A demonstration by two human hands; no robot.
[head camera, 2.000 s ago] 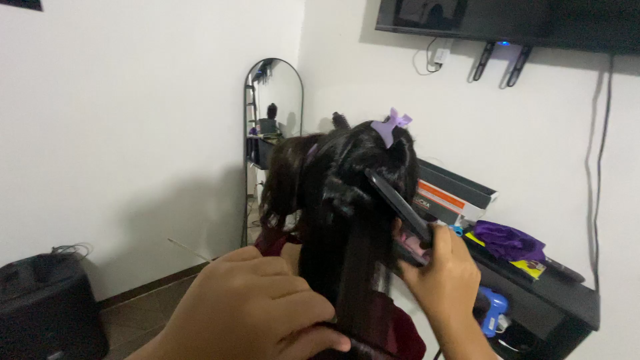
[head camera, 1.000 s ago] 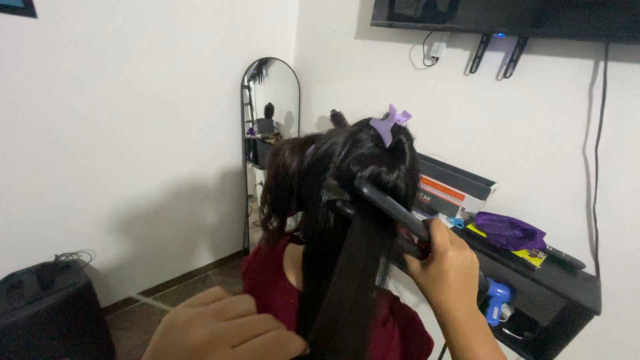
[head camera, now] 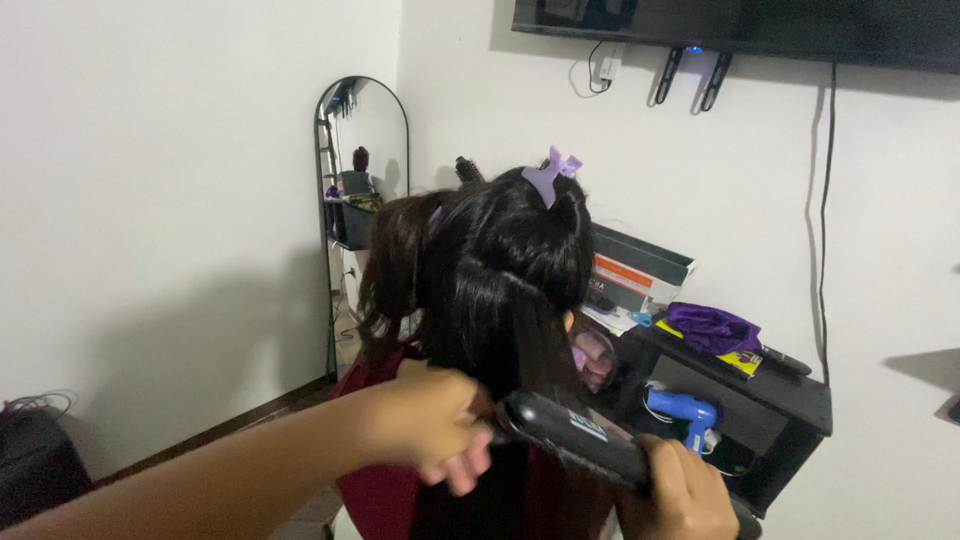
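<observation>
A seated person in a dark red top (head camera: 382, 480) has their back to me. A lilac butterfly hair clip (head camera: 553, 176) holds the upper part of their long dark hair (head camera: 480, 315). My right hand (head camera: 682, 487) grips a black flat iron (head camera: 577, 439), its plates around a lock at the lower right of the hair. Blurred, my left hand (head camera: 442, 424) is beside the iron's tip, over the hair, its fingers curled; whether it holds a strand or a comb cannot be told.
A black shelf unit (head camera: 795, 405) at the right bears a box (head camera: 637, 270), a purple cloth (head camera: 712, 328) and a blue hair dryer (head camera: 682, 409). An arched mirror (head camera: 367, 120) leans in the corner. A television (head camera: 750, 30) hangs above; a black bin-like object (head camera: 37, 465) stands at the lower left.
The flat iron in my right hand has moved down from near the crown to the lower hair. My left hand has moved right, up beside the iron's tip.
</observation>
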